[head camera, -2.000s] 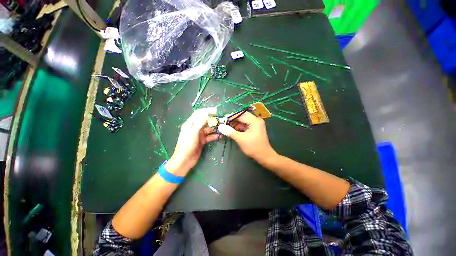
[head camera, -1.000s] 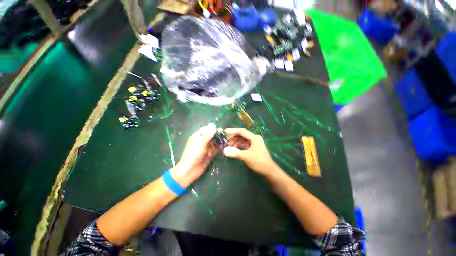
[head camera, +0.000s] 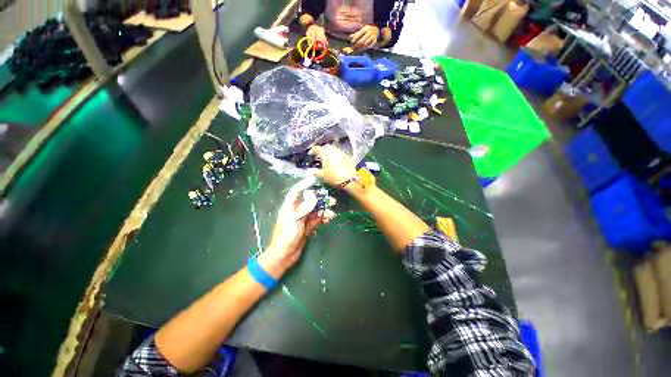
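Observation:
My left hand (head camera: 296, 219) holds a small circuit board assembly (head camera: 321, 199) with bright bits between thumb and fingers, above the middle of the dark green mat. My right hand (head camera: 335, 166) reaches forward to the open mouth of the clear plastic bag (head camera: 302, 107). Its fingertips are at the black plastic parts (head camera: 303, 157) in the bag's mouth; whether they grip one cannot be told. A yellow-orange piece (head camera: 366, 177) shows beside my right wrist. The pile of wired units (head camera: 221, 163) lies at the left of the mat.
Green strips (head camera: 434, 186) lie scattered mid-bench. A yellow block (head camera: 446, 228) is partly behind my right forearm. At the far end are a green-white cluster of units (head camera: 412, 92), a blue bin (head camera: 364, 69) and another person's hands (head camera: 365, 35). A green crate (head camera: 496, 118) stands beyond the right corner.
My right hand has left the board and moved forward to the bag's mouth. My left hand keeps the board. The view has tilted up, showing more of the far end and another person.

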